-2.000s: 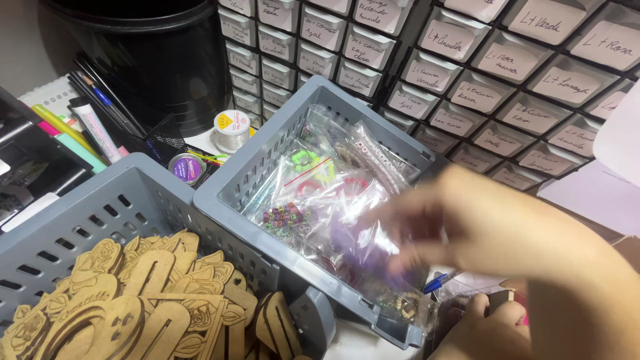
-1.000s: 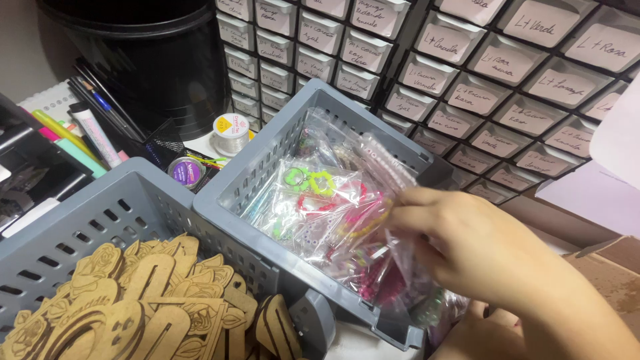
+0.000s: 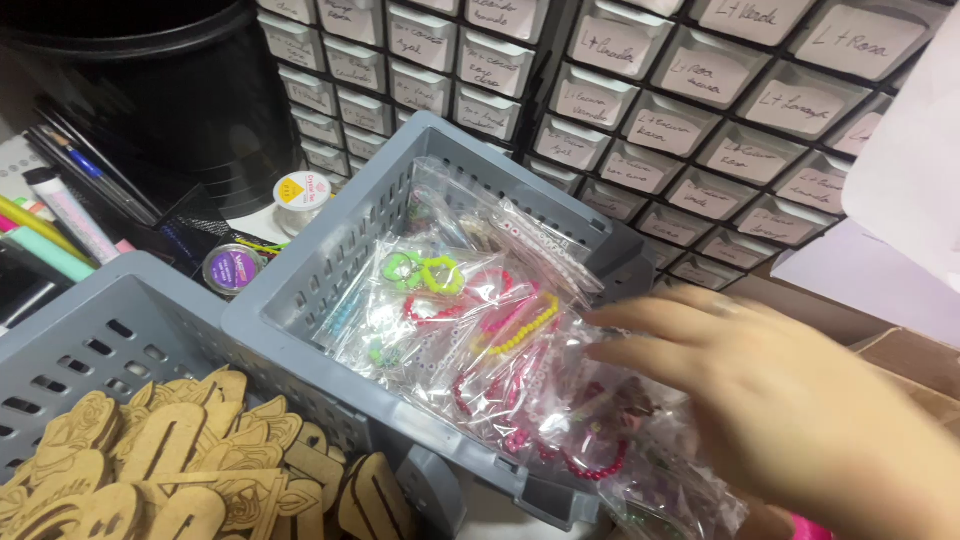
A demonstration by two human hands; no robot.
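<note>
Clear plastic bags (image 3: 442, 330) holding beaded bracelets fill a grey plastic basket (image 3: 300, 360). Green and yellow bead rings (image 3: 424, 272), a yellow bead strand (image 3: 525, 326) and dark pink beads (image 3: 600, 469) show through the film. Some bags lean over the basket's near right edge. My right hand (image 3: 720, 375) comes in from the right, blurred, its fingertips at these bags; its thumb is hidden, and whether it grips one cannot be told. Only part of my left hand (image 3: 765, 521) shows at the bottom, below the right one, beside a bright pink item (image 3: 810, 527).
Wooden cutouts (image 3: 172, 457) fill another grey basket (image 3: 142, 300) at the left. Small labelled drawers (image 3: 675, 135) stand behind. A black bin (image 3: 180, 112), pens (image 3: 71, 202), a clear thread spool (image 3: 300, 199) and a purple-labelled spool (image 3: 232, 270) sit at back left. Cardboard (image 3: 911, 367) lies right.
Since the oldest frame, the bags have shifted: yellow and pink bead strands now show, and bags lie across the near right edge. My right hand has stayed around the basket's right side.
</note>
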